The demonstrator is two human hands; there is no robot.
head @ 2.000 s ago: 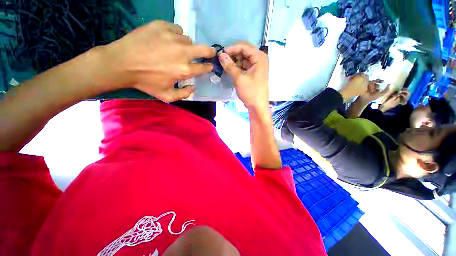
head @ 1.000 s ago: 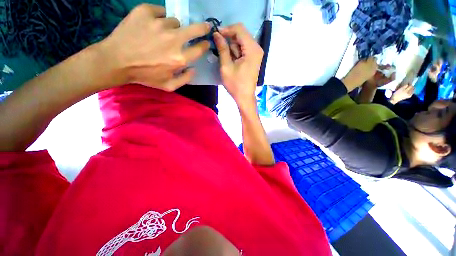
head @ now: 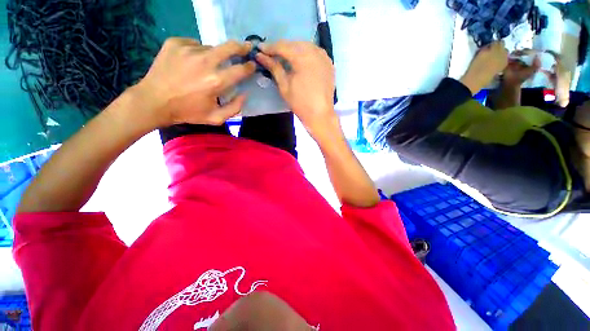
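A small dark piece with a thin black strap (head: 255, 40) curving out at its top is held between my two hands, over the pale grey work board (head: 284, 19). My left hand (head: 197, 81) pinches it from the left with thumb and fingers. My right hand (head: 303, 77) pinches it from the right with thumb and index finger. The fingers hide most of the piece. A tangled pile of black straps (head: 77, 52) lies on the green surface to the left.
A neighbouring worker (head: 491, 129) in black and yellow sits at right, hands near a heap of blue-grey pieces (head: 488, 19). A black bar-like grip (head: 325, 32) lies right of the board. Blue crates (head: 472, 245) stand on the floor at lower right. Small scraps lie on the green surface.
The view has shifted, showing more strap pile and crates. My hands have come closer together around the piece. The small pieces beside the neighbour's heap have mostly left the view.
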